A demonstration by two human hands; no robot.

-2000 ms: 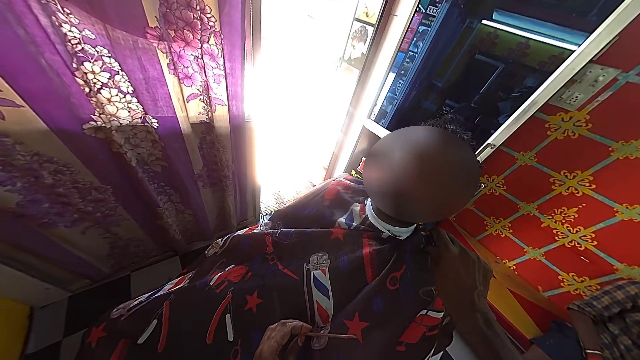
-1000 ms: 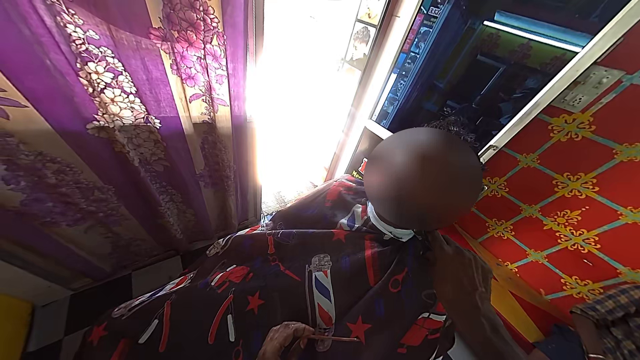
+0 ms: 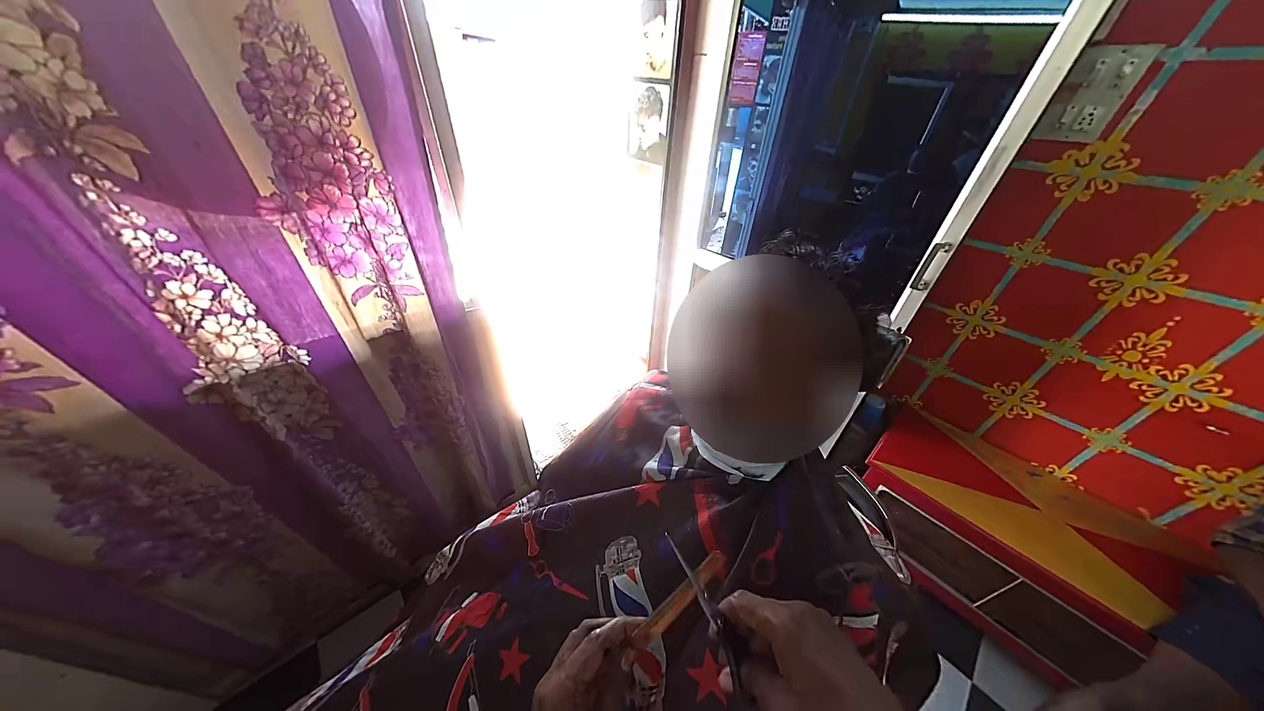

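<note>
A seated person point(image 3: 765, 355), face blurred, wears a dark barber's cape point(image 3: 553, 553) printed with red stars, scissors and barber poles, with a white strip around the neck. Low over the cape, my left hand point(image 3: 591, 664) grips an orange-brown comb point(image 3: 681, 597) that slants up to the right. Close beside it, my right hand point(image 3: 790, 647) holds a pair of scissors point(image 3: 696, 578), blades pointing up and to the left. The scissors cross in front of the comb; whether they touch it I cannot tell.
Purple floral curtains point(image 3: 346, 197) hang at the left beside a bright doorway point(image 3: 563, 197). A red and yellow counter point(image 3: 1017, 523) with dark panels stands at the right, below a red patterned wall point(image 3: 1106, 326). Part of another person's arm point(image 3: 1145, 681) shows at the lower right.
My right hand has come down from the right of the seated person to beside my left hand, and its scissors now show. The comb has tilted upward in my left hand.
</note>
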